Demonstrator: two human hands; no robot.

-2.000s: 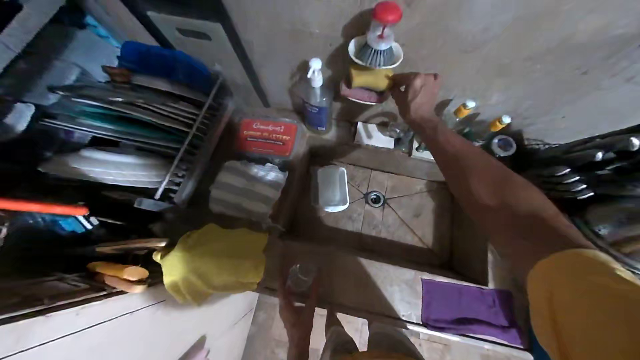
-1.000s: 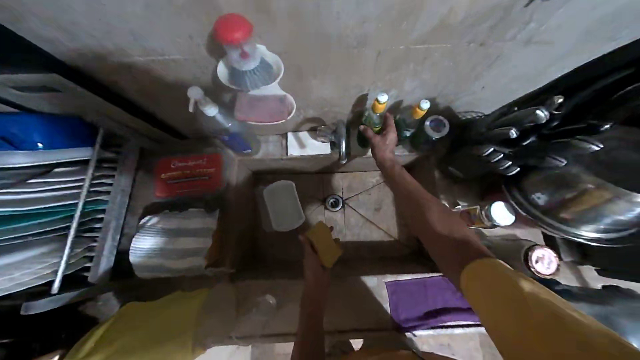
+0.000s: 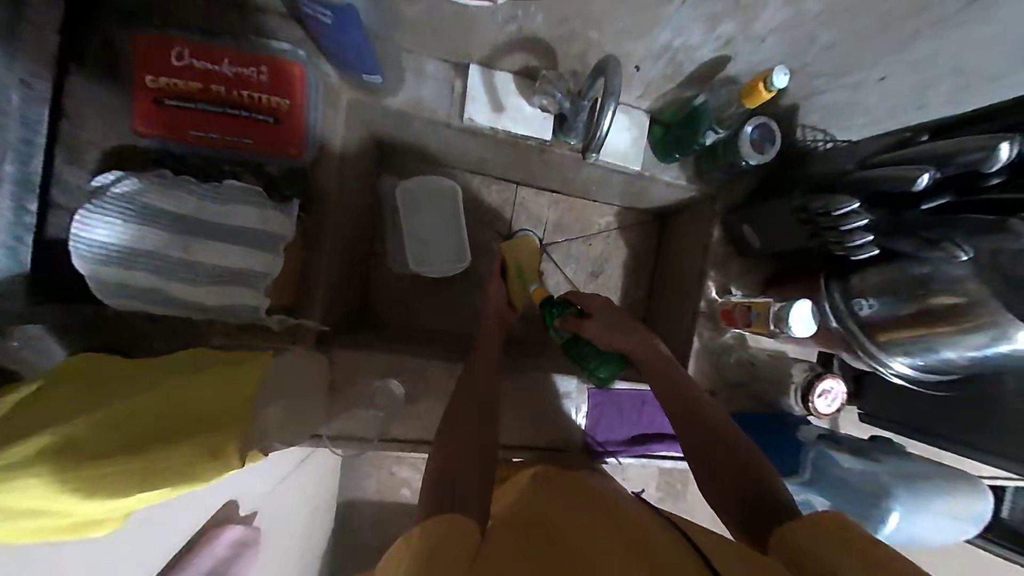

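Note:
My right hand is closed around a green bottle, tilted with its yellow-ringed neck pointing up and left over the near part of the sink. A yellow sponge is in my left hand, at the bottle's neck. Whether sponge and bottle touch is hard to tell. A white plastic container lies in the sink to the left of the sponge. The drain is partly hidden behind the sponge.
Behind the sink stand a metal faucet and another green bottle. Knives, a steel pot and a small labelled bottle are at the right. A purple cloth lies on the front ledge; a yellow cloth is at left.
My right hand has brought a green bottle from behind the sink to the sponge in my left hand. Two seconds ago my right hand was at the sponge by the wall. The view has shifted downward.

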